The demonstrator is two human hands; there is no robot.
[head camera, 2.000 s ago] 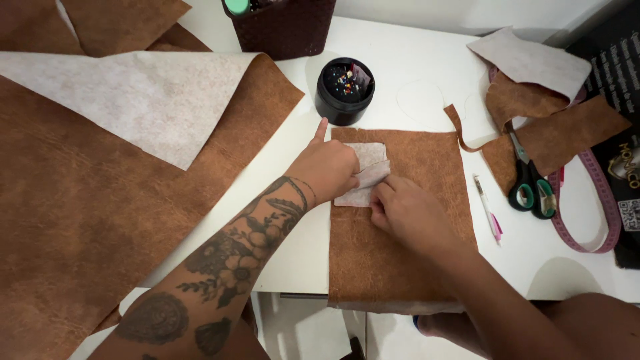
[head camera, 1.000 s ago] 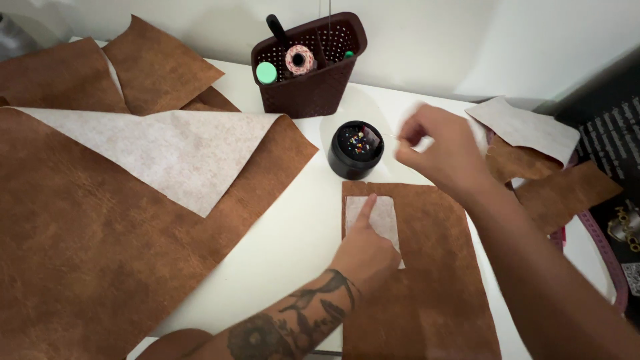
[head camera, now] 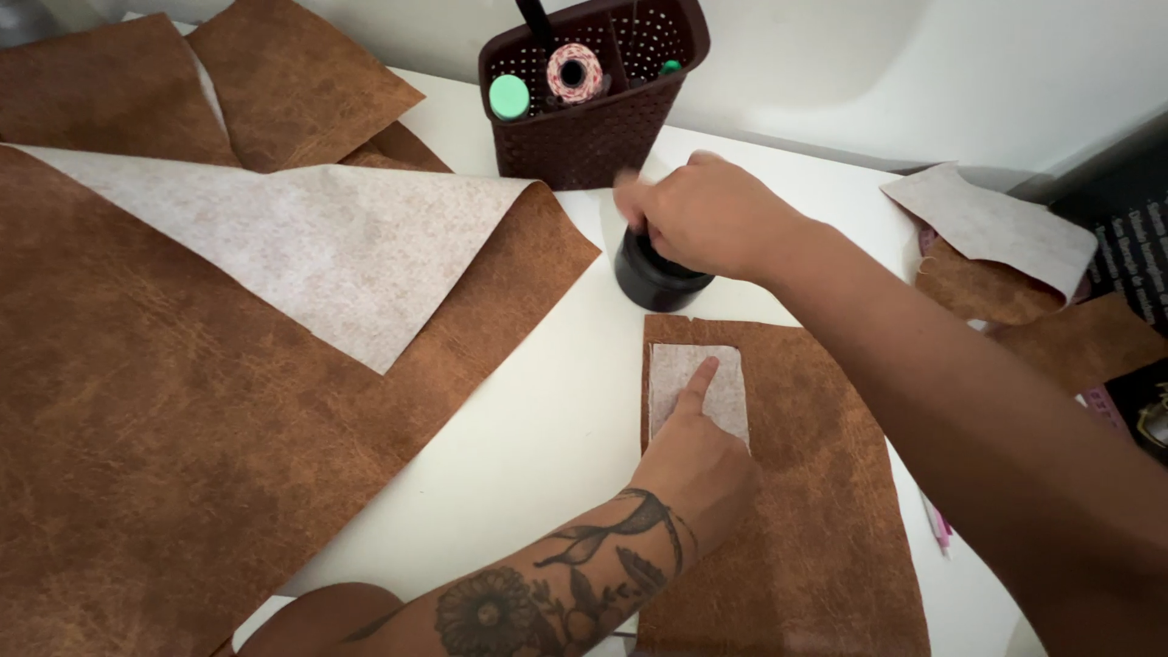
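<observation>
My left hand (head camera: 698, 461) presses a pale fabric-backed rectangle (head camera: 730, 392) with its index fingertip; the other fingers are curled. Beneath the rectangle lies a larger brown leather-like piece (head camera: 821, 511), the small one set near its upper left corner. My right hand (head camera: 712, 214) is over a round black container (head camera: 659, 278), fingers bent down at its rim and partly blurred. Whether those fingers hold anything cannot be seen, and the container's contents are mostly hidden by the hand.
Left, a large brown leather-like sheet (head camera: 182, 383) covers the white table (head camera: 511, 438), one corner folded to its pale side. Behind the container stands a dark brown plastic basket (head camera: 584, 137) with a thread spool (head camera: 575, 73). Brown and pale scraps (head camera: 1004, 228) and a pink-ended pen-like tool (head camera: 940, 529) lie right.
Both hands were on the pale rectangle at first. My right hand has since risen away and moved left to the black container. My left index finger stays on the rectangle. The view has shifted.
</observation>
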